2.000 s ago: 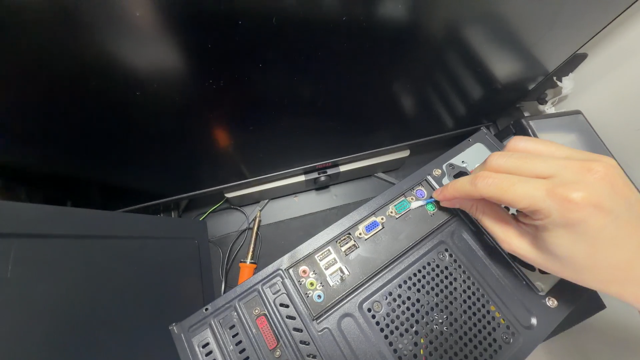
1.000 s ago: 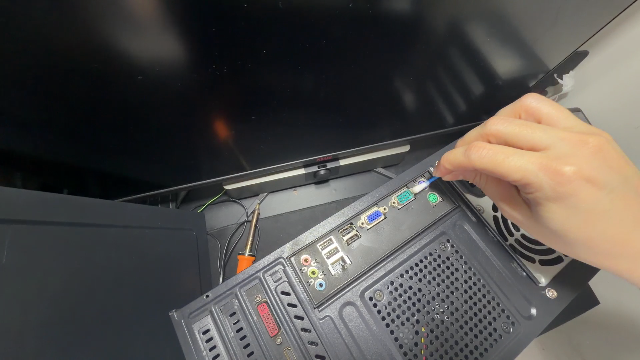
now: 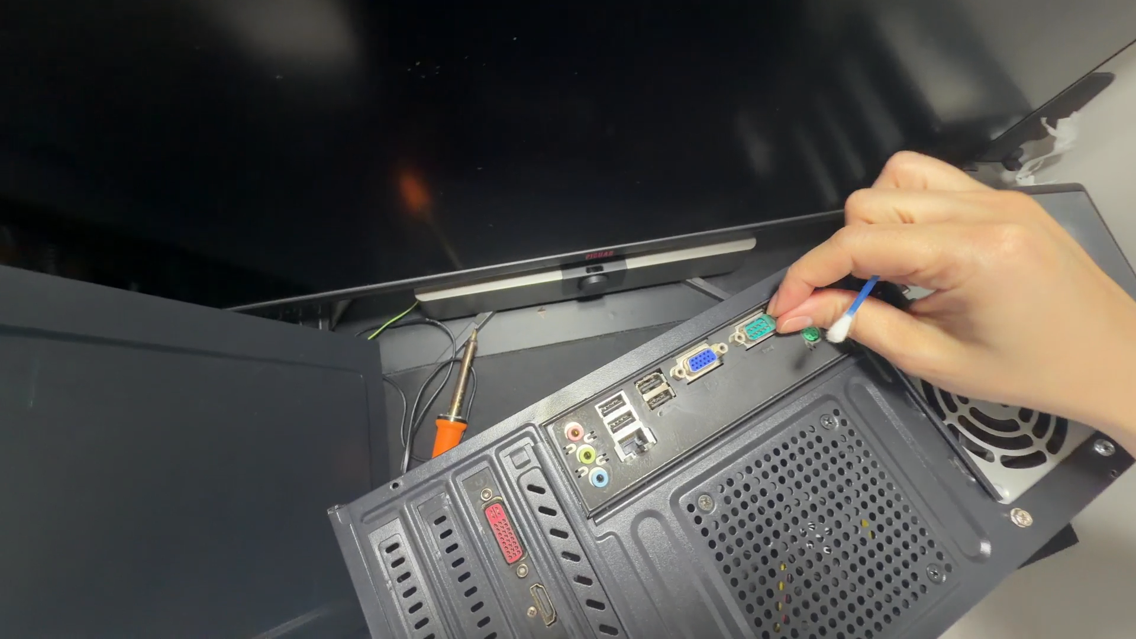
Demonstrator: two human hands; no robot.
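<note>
My right hand [image 3: 941,275] holds a blue-stemmed cotton swab [image 3: 854,311], its white tip pointing down beside the green round PS/2 port [image 3: 811,335]. Thumb and index fingertips touch the right end of the teal serial port [image 3: 756,329] on the rear panel of a black computer case [image 3: 657,532]. Farther left along that panel are the blue VGA port [image 3: 701,359], USB ports [image 3: 655,390] and three colored audio jacks [image 3: 587,454]. A red DVI port [image 3: 506,532] sits lower left. The hand covers the panel's upper right end. My left hand is out of view.
A soldering iron with an orange handle [image 3: 450,435] lies behind the case, beside black cables [image 3: 413,417]. A large dark monitor [image 3: 532,133] with a light bar along its bottom edge spans the back. A dark flat panel [image 3: 177,461] stands at the left.
My right hand has moved slightly left and down along the port panel, from the purple port's area to the teal serial port. The swab's white tip now shows beneath the fingers.
</note>
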